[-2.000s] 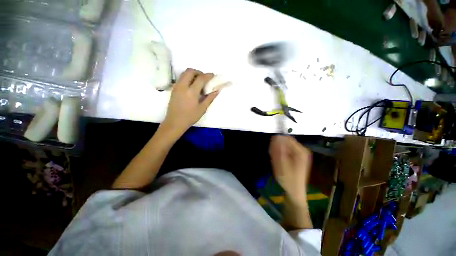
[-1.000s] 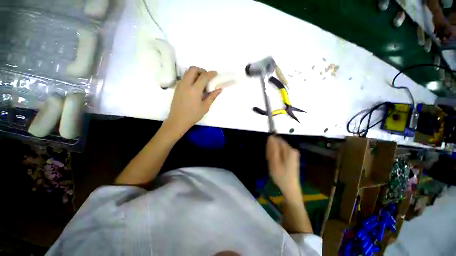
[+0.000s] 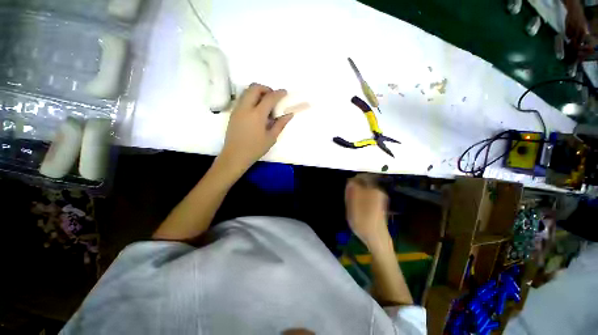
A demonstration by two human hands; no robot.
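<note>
My left hand [image 3: 252, 124] is shut on an off-white plastic housing [image 3: 280, 106], pressing it on the white bench [image 3: 295, 39]. The fingers hide part of it, and its end points right. My right hand [image 3: 367, 204] is blurred and curled in front of the bench edge, in the same grip as on the hammer's handle in the earlier frames. The hammer's head cannot be made out now. Long-nose pliers [image 3: 377, 138] with yellow-and-black grips lie open on the bench. A slim pointed tool [image 3: 367, 89] lies just above them.
Another off-white housing [image 3: 215, 78] lies left of my left hand. A clear blister tray [image 3: 98, 108] with housings is far left. Tiny tan parts lie beyond the pliers. A yellow-and-blue soldering station [image 3: 522, 152], cardboard bins [image 3: 462, 226] and blue batteries [image 3: 488, 304] are right. Another person's hand [image 3: 576, 29] shows top right.
The silver hammer head, seen above the bench beside the pliers, no longer shows there, so the slim tool is uncovered. My right hand has shifted slightly left. My left hand stays nearly still.
</note>
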